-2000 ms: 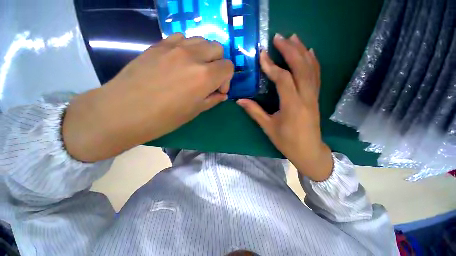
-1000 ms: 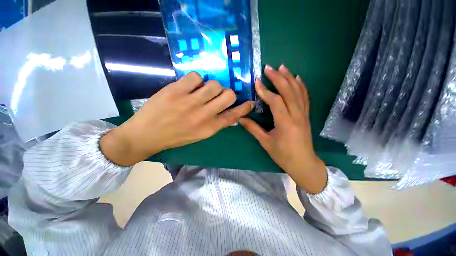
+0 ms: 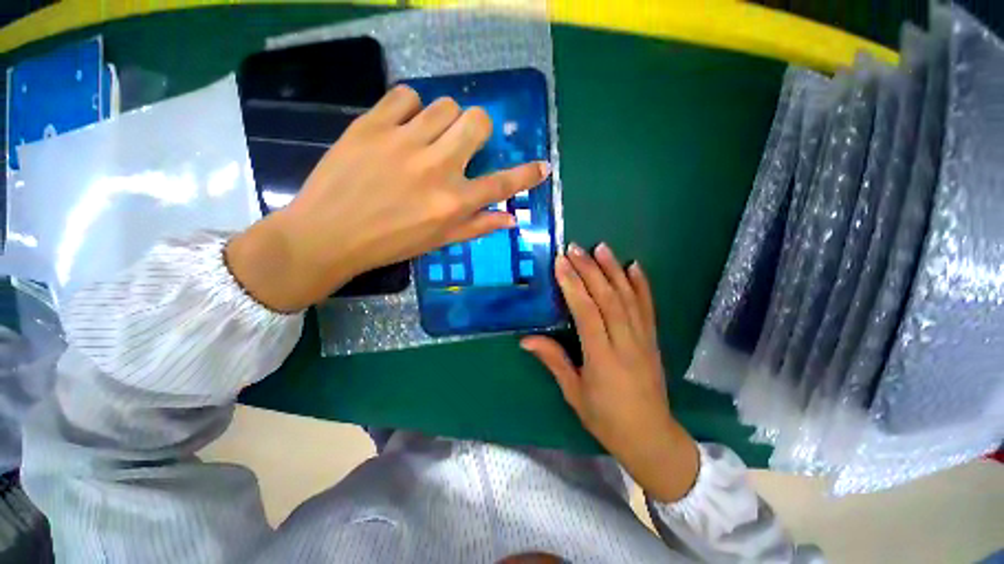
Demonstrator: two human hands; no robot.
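Note:
The opened device (image 3: 484, 308) lies on a bubble bag (image 3: 369, 331), covered by blue film (image 3: 526, 105). White squares show through the film. My left hand (image 3: 385, 198) lies over the device's upper left part, index finger extended to its right edge, holding nothing visible. My right hand (image 3: 613, 358) rests beside the device's lower right edge, fingertips at the edge, thumb apart below the corner. The black glossy cover panel (image 3: 314, 72) lies left of the device, partly under my left hand and wrist.
A white sheet (image 3: 138, 182) lies at the left, partly over a blue film stack (image 3: 55, 99). Several bubble bags (image 3: 837, 231) lean in a row at the right. Yellow tape (image 3: 705, 20) edges the far side of the green mat (image 3: 661, 143).
The view now takes in the whole device and the far bench edge. My left hand has moved up along the device, its index finger now extended. My right hand stays by the lower right edge.

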